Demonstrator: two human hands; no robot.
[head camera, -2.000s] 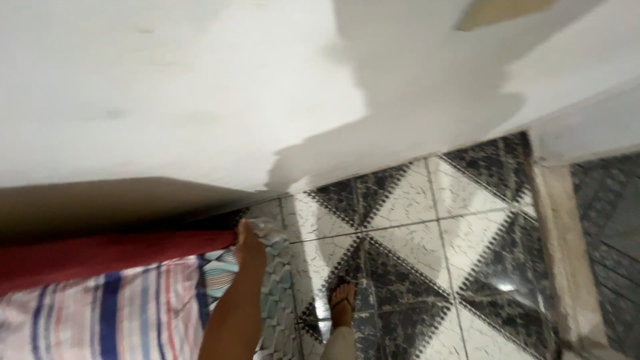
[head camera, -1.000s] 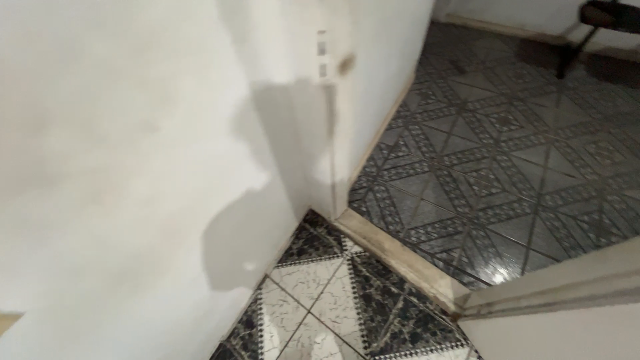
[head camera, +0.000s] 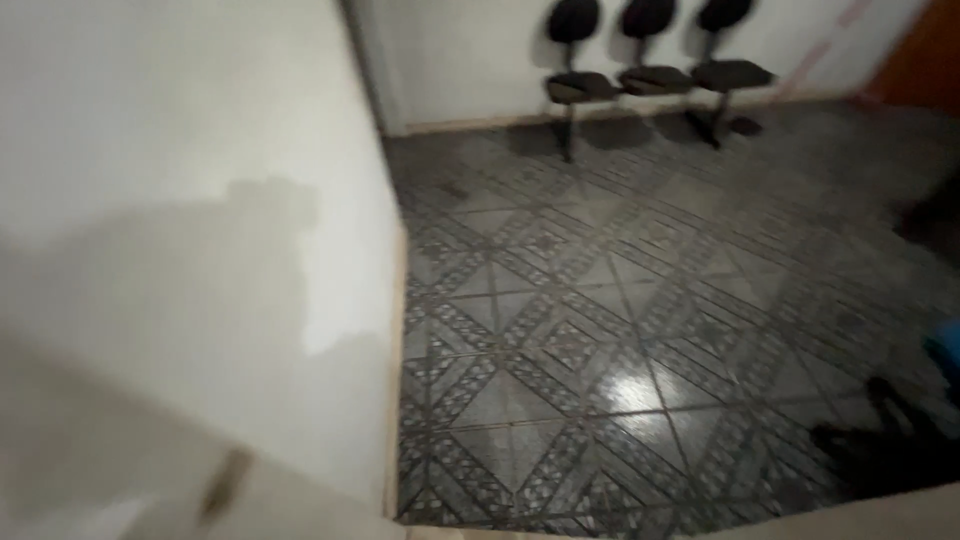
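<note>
Neither my left hand nor my right hand shows in the head view. The view looks through a doorway onto a grey patterned tile floor (head camera: 540, 300), with a bright reflection of light on its tiles. At the left stands a white wall (head camera: 150, 90) that carries a cast shadow. A dark brown mark (head camera: 225, 484) shows low on the pale surface at the bottom left.
A row of three joined dark chairs (head camera: 652, 79) stands against the far wall (head camera: 465, 67). An orange-brown surface (head camera: 922, 64) is at the upper right. Dark, blurred objects (head camera: 885, 442), one partly blue, lie at the right edge.
The view has swung from the bed edge, feet and black-and-white tiles, past the doorway's threshold, to the grey-tiled room. The full row of chairs now shows.
</note>
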